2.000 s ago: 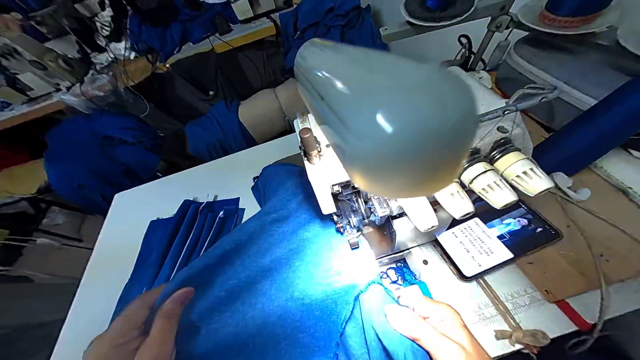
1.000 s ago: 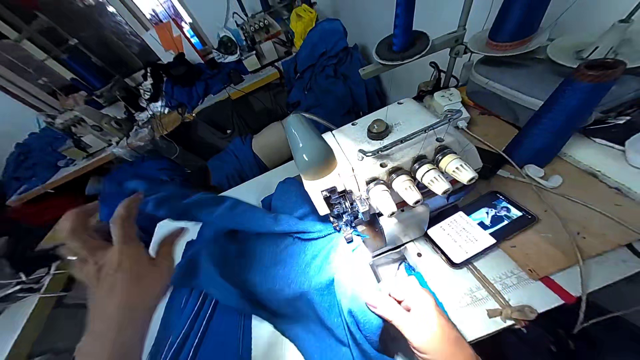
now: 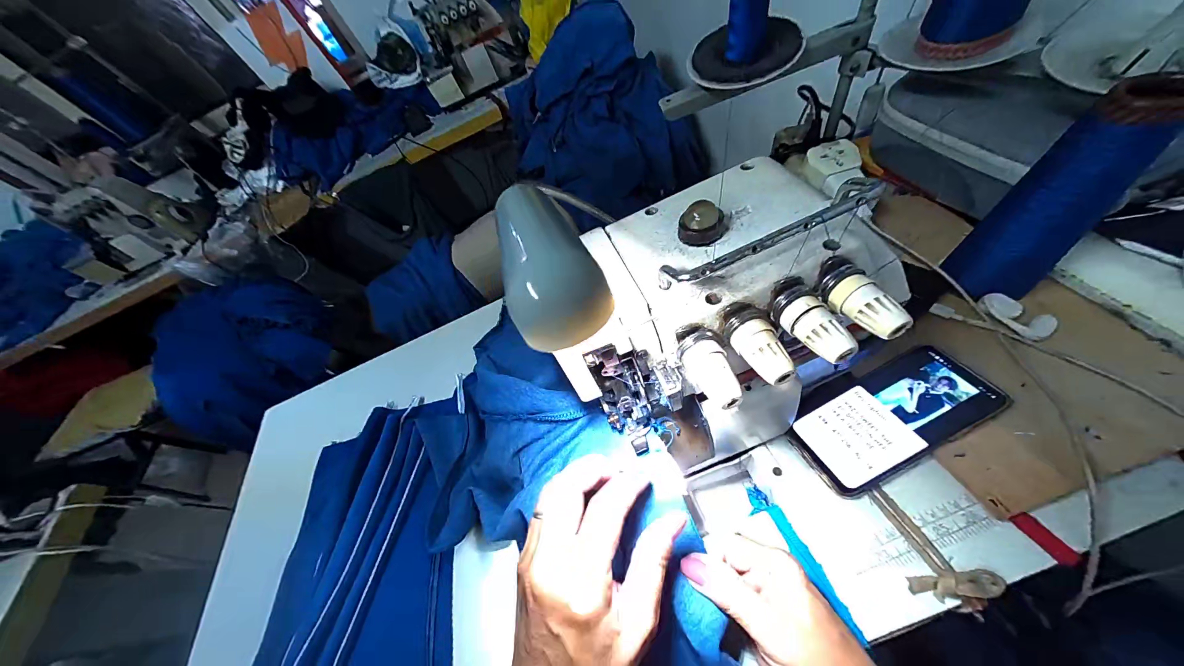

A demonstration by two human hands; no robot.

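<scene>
Blue knit fabric (image 3: 532, 430) runs under the needle area of a white overlock sewing machine (image 3: 666, 222) and down toward me. My left hand (image 3: 592, 564) rests on the fabric just in front of the presser foot (image 3: 641, 435), fingers bent over it. To its right, my right hand (image 3: 768, 592) pinches the fabric's edge between thumb and fingers. A thin blue strip (image 3: 805, 555) lies beside the right hand. The grey lamp shade (image 3: 550, 268) partly covers the machine head. Folded blue pieces (image 3: 370, 546) lie on the white table, left of my hands.
A phone (image 3: 902, 416) lies right of the machine, near white earphones (image 3: 1017, 316) and a tied cord (image 3: 957, 585). Large blue thread cones (image 3: 1064, 194) stand at the right. Blue cloth heaps (image 3: 240, 361) and other sewing machines (image 3: 139, 217) are beyond the table's left side.
My left hand has come from the far left in to the fabric before the presser foot. The cloth that was spread out at the left now lies gathered beside the machine.
</scene>
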